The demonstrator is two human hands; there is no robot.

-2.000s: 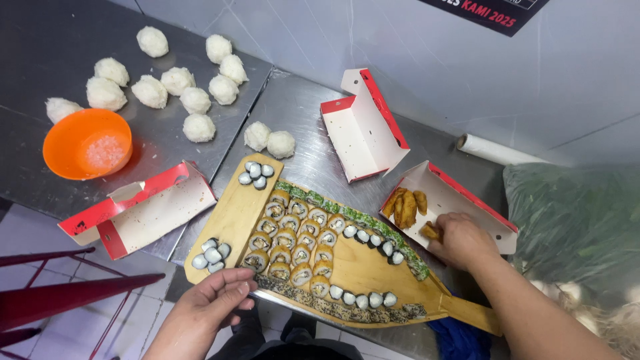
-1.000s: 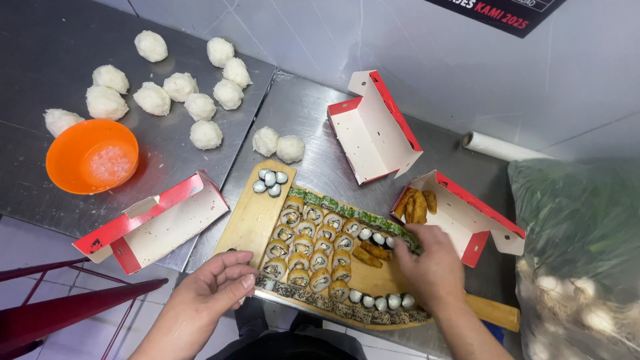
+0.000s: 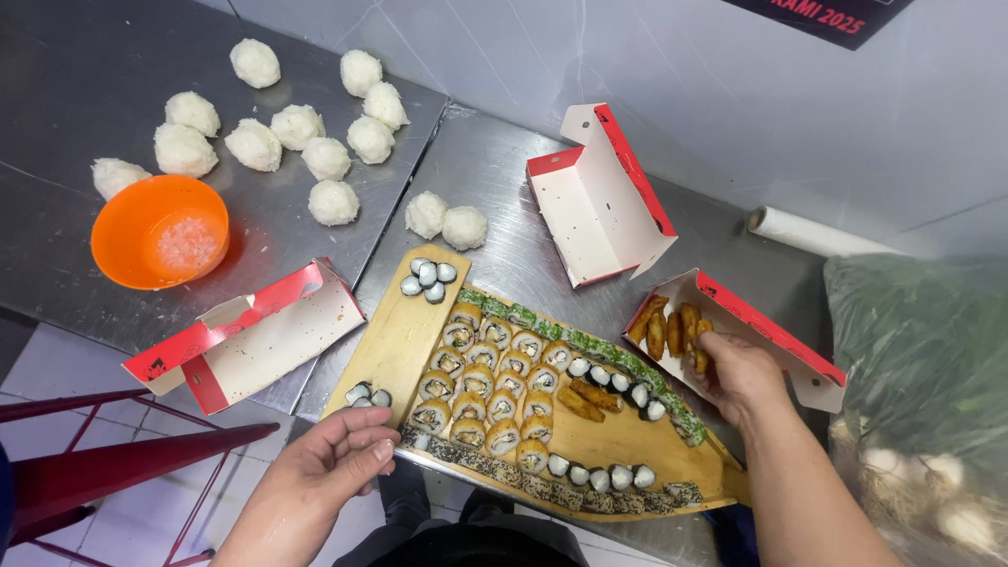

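A boat-shaped wooden board (image 3: 630, 449) holds rows of sushi rolls: fried rolls (image 3: 478, 380) in the middle, green-coated rolls (image 3: 598, 348) and sesame-coated rolls (image 3: 504, 472) along the sides, small nori rolls (image 3: 598, 479) inside them. Two fried golden pieces (image 3: 581, 402) lie on the board between the nori rolls. My right hand (image 3: 736, 374) reaches into a red and white carton (image 3: 748, 335) at the right, its fingers on a fried golden piece (image 3: 701, 346) beside several others. My left hand (image 3: 339, 465) is at the board's lower left end, fingers loosely curled, beside small nori rolls (image 3: 368, 395); nothing shows in it.
Several rice balls (image 3: 254, 144) and an orange bowl (image 3: 118, 244) with rice bits sit on the steel table at the left. Two more open cartons (image 3: 276, 339), (image 3: 583, 220) stand around the board. A white film roll (image 3: 811, 232) and a plastic bag of green onions (image 3: 913, 354) are at the right.
My right hand has moved from the board back to the carton. Two fried golden pieces lie on the board, where none lay in the earliest frame. My left hand remains near the board's left end.
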